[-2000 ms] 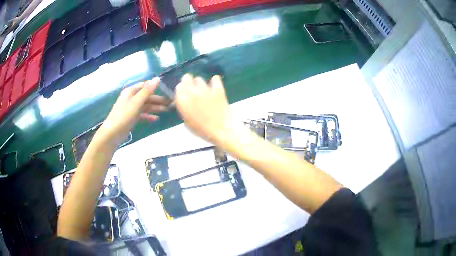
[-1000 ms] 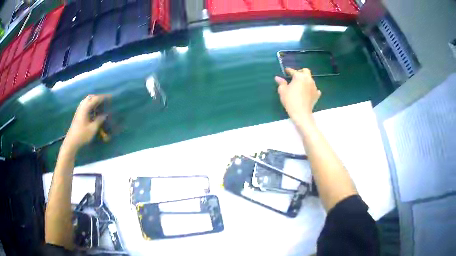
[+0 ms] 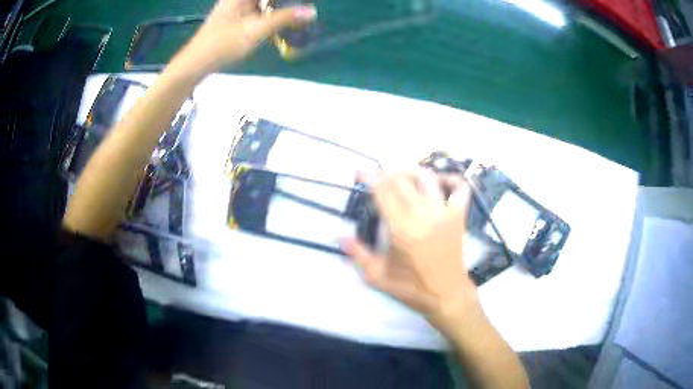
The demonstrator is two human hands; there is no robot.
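My left hand (image 3: 235,34), at the top edge, holds a blurred phone middle frame (image 3: 292,42) by its yellow-edged end over the green belt. My right hand (image 3: 418,235) is over the white sheet, thumb and fingers around the right end of the lower of two overlapping phone middle frames (image 3: 251,201); that end is partly hidden and blurred. The upper frame (image 3: 262,140) lies just behind it. Another phone middle frame (image 3: 532,228) lies in a loose overlapping pile right of my right hand, partly covered by the hand.
The white work sheet (image 3: 304,292) lies under the frames. More frames (image 3: 163,197) are piled at left, partly behind my left forearm. Another frame (image 3: 163,44) lies on the green belt (image 3: 486,83). A red tray (image 3: 627,23) shows at top right, printed sheets (image 3: 669,296) at right.
The view has shifted down towards the sheet. My right hand has left the frame on the far belt and come back to the pair on the sheet. My left hand still holds a frame.
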